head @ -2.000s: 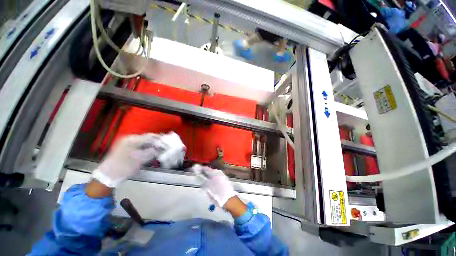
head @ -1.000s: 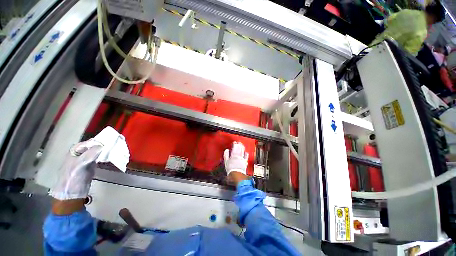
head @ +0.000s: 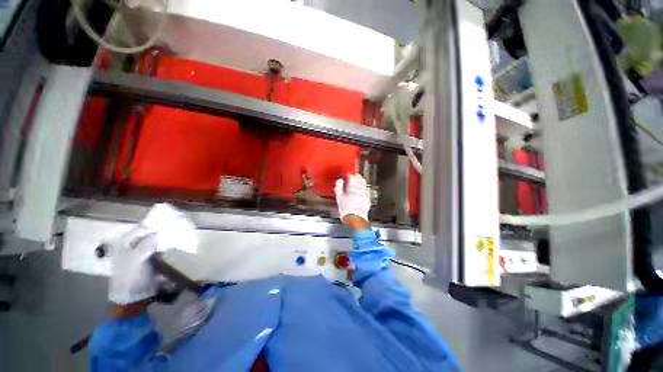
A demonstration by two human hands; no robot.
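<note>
My left hand, in a white glove and blurred, is at the left end of the front panel. It holds a crumpled white cleaning cloth at the panel's upper edge. My right hand, also in a white glove, is at the front edge of the red base plate, near a small fixture at its right. Its fingers point away from me, partly curled and blurred; I see nothing held in it. A dark handle passes close by my left hand.
The silver conveyor rail crosses above the red base. A red emergency stop and a blue button are on the front panel. A linear axis stands at right. A cream air hose hangs at upper left.
The view has shifted, showing more of the front panel. My left hand has come from the left base edge down over the front panel with the cloth. My right hand stays near the front edge.
</note>
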